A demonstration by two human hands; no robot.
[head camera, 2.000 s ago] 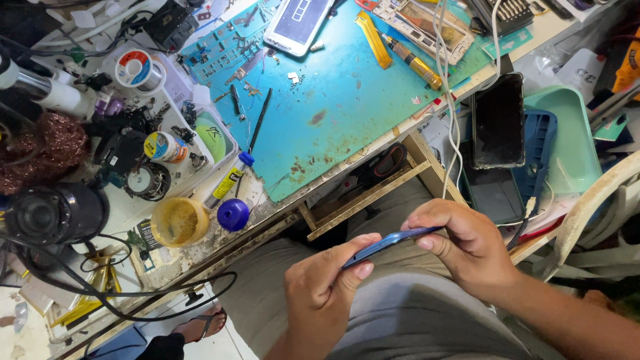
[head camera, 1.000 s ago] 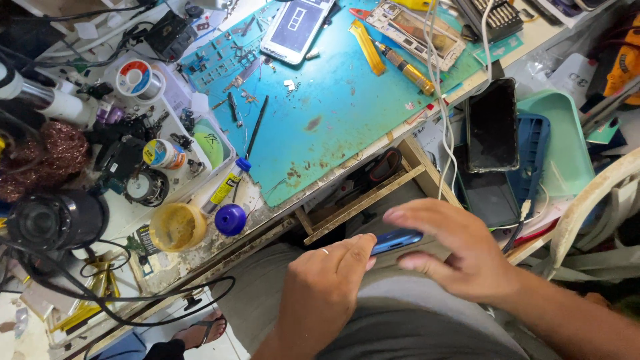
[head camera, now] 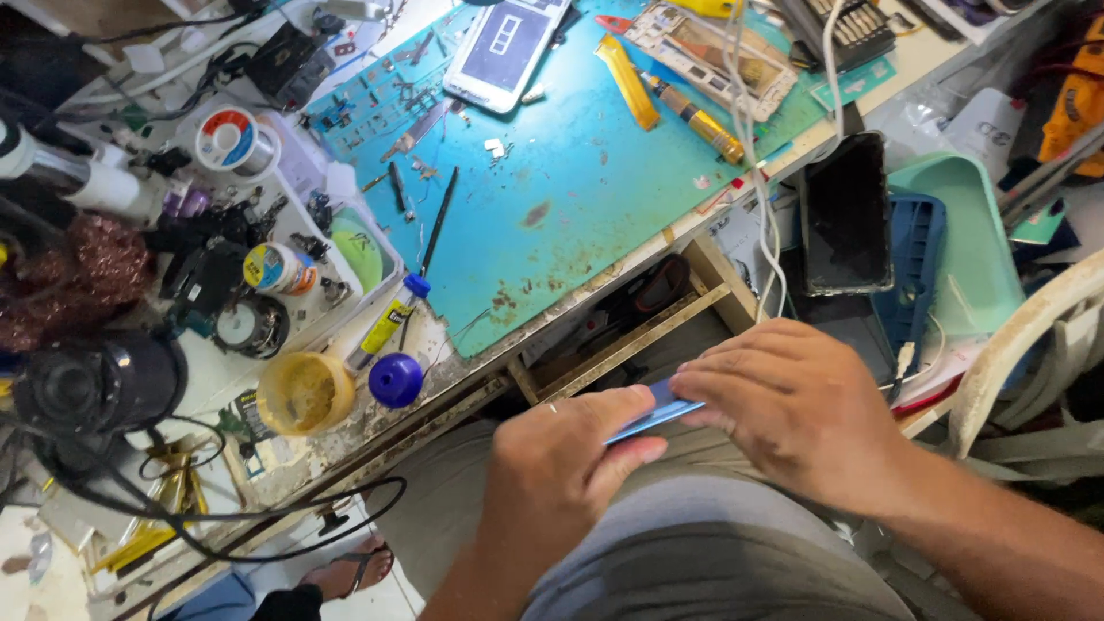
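Note:
A thin blue smartphone (head camera: 657,419), seen nearly edge-on, is held above my lap. My left hand (head camera: 565,461) pinches its left end between thumb and fingers. My right hand (head camera: 776,401) grips the other end, with its fingers over the upper side; its thumb is mostly hidden. Beyond the hands lies a stained turquoise work mat (head camera: 552,233) on the bench. On the mat are a white phone (head camera: 507,52) with its screen lit, a yellow tool (head camera: 628,84), a gold-barrelled screwdriver (head camera: 694,119), a phone frame (head camera: 716,56) and a thin black tool (head camera: 440,220).
An open wooden drawer (head camera: 634,341) sits under the bench edge. Solder wire (head camera: 237,142), a tub of yellowish paste (head camera: 306,392), a blue round bottle (head camera: 396,380) and cables crowd the left. White cords (head camera: 759,185) hang near my right hand. A black phone (head camera: 845,216) lies by a green tray (head camera: 966,233).
My right hand was partly off the phone one second ago, with fingers spread, and now grips its right end. The phone's tilt has changed. The left hand still holds it.

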